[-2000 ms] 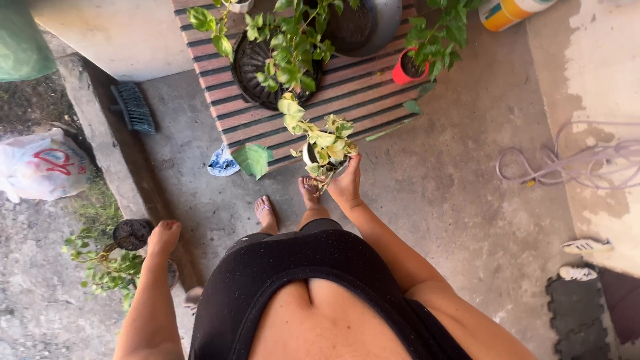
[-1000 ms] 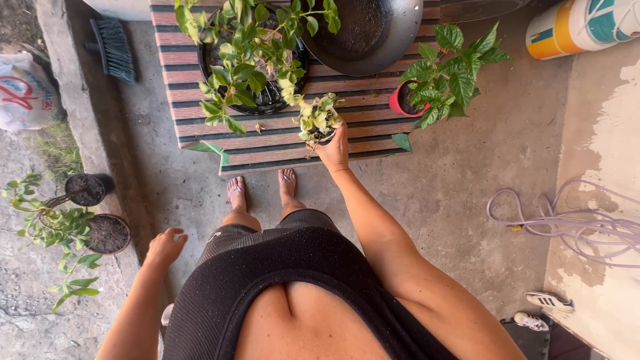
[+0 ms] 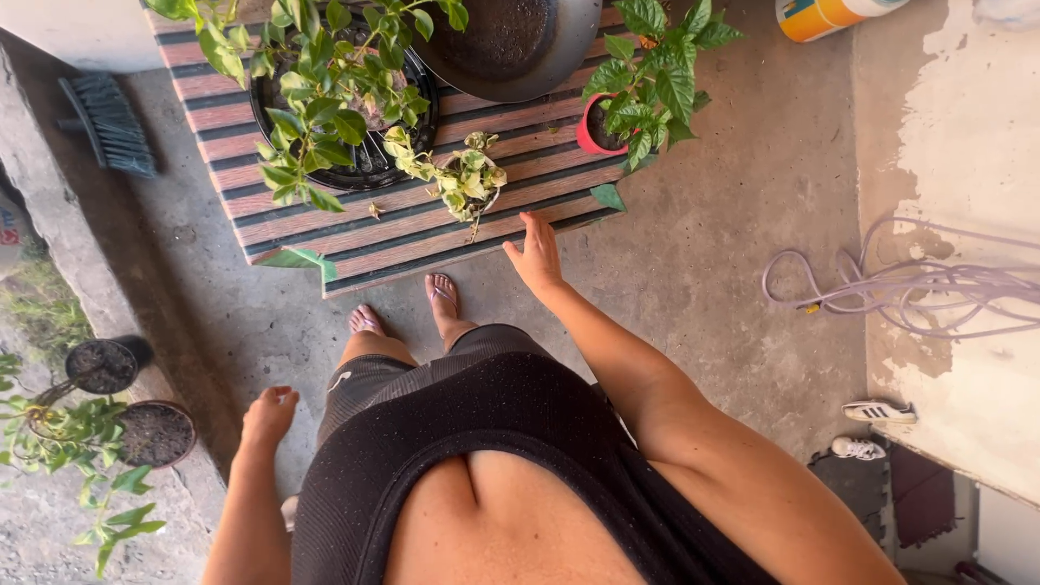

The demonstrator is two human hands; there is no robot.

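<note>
The small potted plant with pale variegated leaves (image 3: pixel 470 183) stands near the front edge of the striped table (image 3: pixel 390 244). My right hand (image 3: pixel 535 252) is just to its right and nearer me, fingers apart, holding nothing. Low at the left, my left hand (image 3: pixel 270 414) hangs over the concrete floor with loosely curled fingers and nothing visible in it. A larger leafy plant (image 3: pixel 325 114) rests on a black round tray (image 3: pixel 357 175) behind the variegated one. To the right is a pepper-like plant in a red pot (image 3: pixel 597 130).
A large dark metal bowl (image 3: pixel 508 49) is at the table's back. Left are a blue broom head (image 3: pixel 114 122), a concrete ledge (image 3: pixel 61 195) and two potted plants, one in a black pot (image 3: pixel 106 366). A coiled hose (image 3: pixel 910 284) and sneakers (image 3: pixel 879 412) lie right.
My right hand held the variegated plant in the earlier frames; it has let go, and the pot now stands on the table. My left hand has moved away from the black pot at the left.
</note>
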